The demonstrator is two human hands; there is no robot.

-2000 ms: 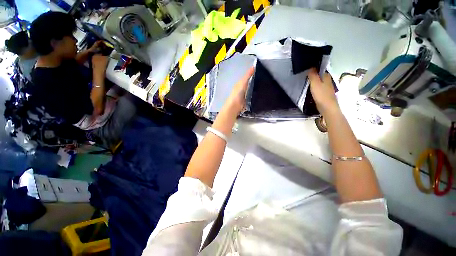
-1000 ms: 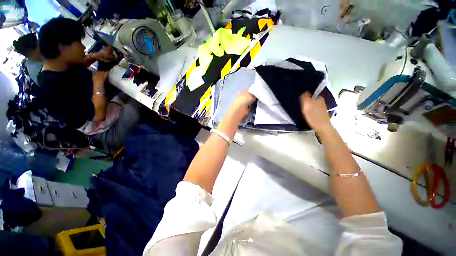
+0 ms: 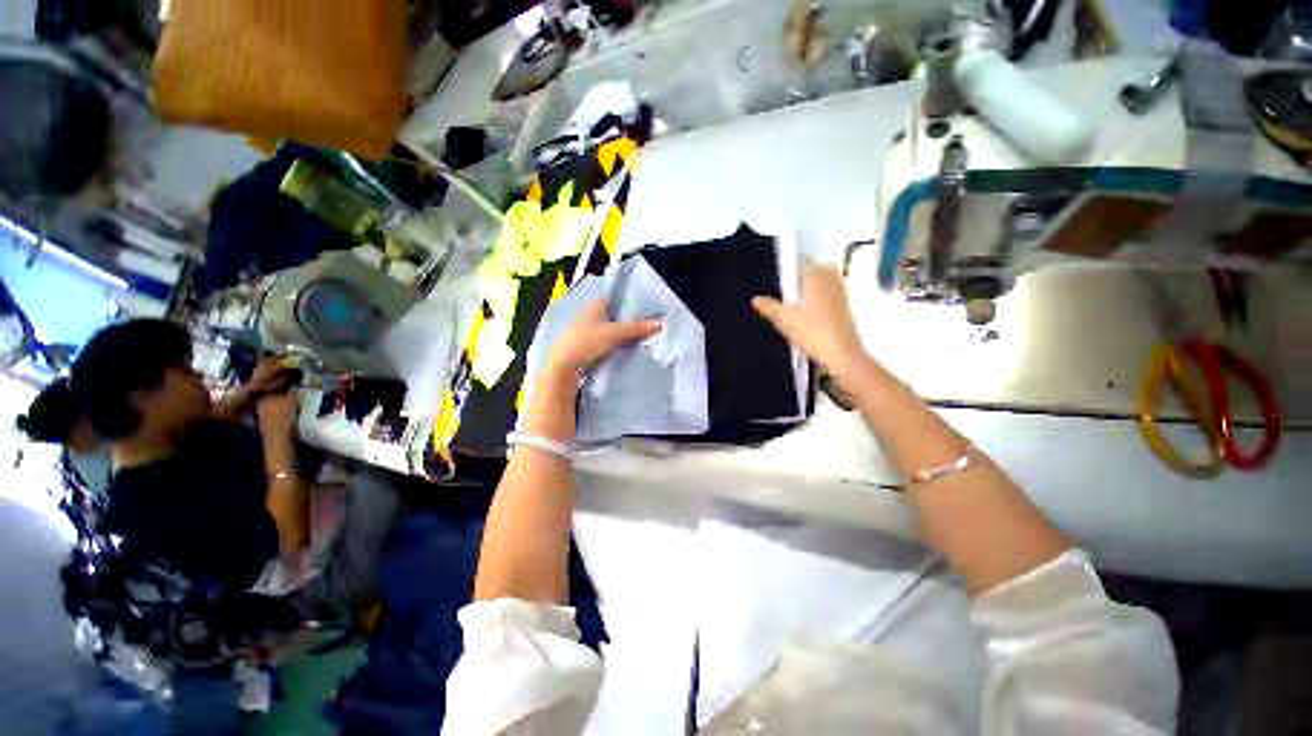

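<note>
A black fabric panel (image 3: pixel 737 338) lies flat on a pale-edged stack on the white sewing-machine table. A grey-white backed piece (image 3: pixel 669 377) with an angled edge lies over its left part. My left hand (image 3: pixel 597 342) rests on the pale piece, thumb towards the right; whether it grips an edge cannot be told. My right hand (image 3: pixel 814 319) is at the right edge of the black panel, thumb and fingers apart, with the thumb over the black fabric.
The sewing machine head (image 3: pixel 1065 187) stands at the right. Red and yellow scissors (image 3: pixel 1206 407) lie at the far right. Neon yellow-green pieces (image 3: pixel 530 259) lie on the hazard-taped board (image 3: pixel 479 417). A person (image 3: pixel 173 460) sits at a neighbouring machine (image 3: pixel 324 309) on the left.
The view has shifted. The folded, lifted fabric now lies flat, with the pale piece over the left part. My right hand has opened at the panel's right edge.
</note>
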